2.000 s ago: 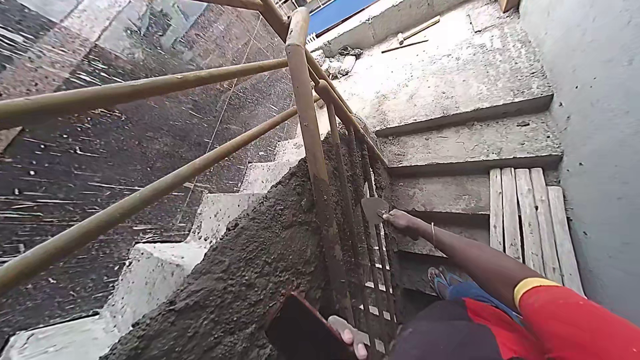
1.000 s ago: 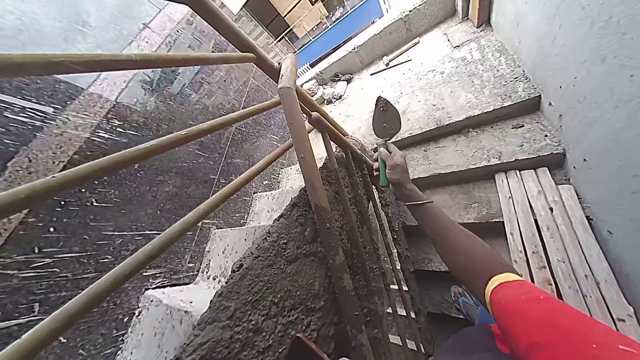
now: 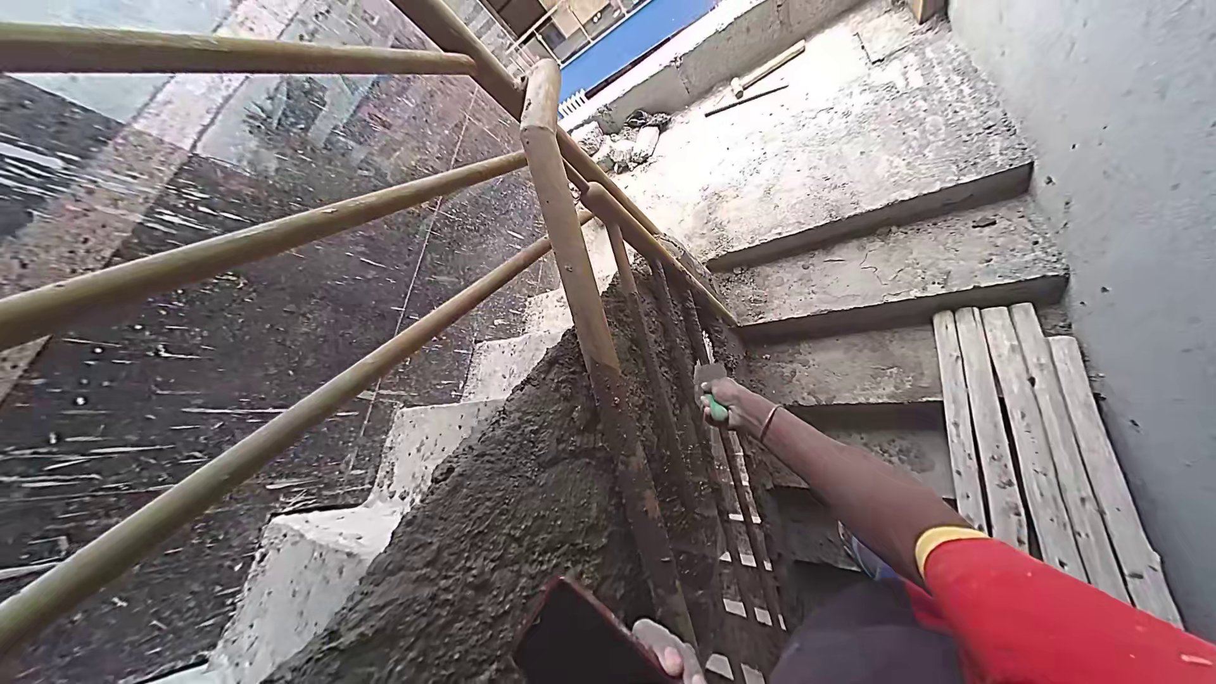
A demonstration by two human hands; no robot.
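Note:
My right hand (image 3: 724,403) is closed around the green handle of a trowel (image 3: 709,374), whose blade sits close against the upright bars of the metal stair railing (image 3: 574,256). At the bottom edge my left hand (image 3: 669,650) holds a dark flat board or tray (image 3: 581,638); what kind it is I cannot tell. Rough wet-looking mortar (image 3: 494,494) coats the sloping side of the stairs around the railing's foot. Part of the trowel blade is hidden by the bars and my fingers.
Concrete steps (image 3: 855,366) rise ahead to a landing. Wooden slats (image 3: 1031,427) lie on the steps at right, beside a grey wall (image 3: 1130,247). A hammer-like tool (image 3: 768,70), a thin rod (image 3: 747,101) and rubble (image 3: 627,147) lie on the landing. Railing pipes cross the left side.
The right hand has come down from above the rail with the trowel, whose blade was raised one second ago. The left hand and the dark flat thing show more fully again.

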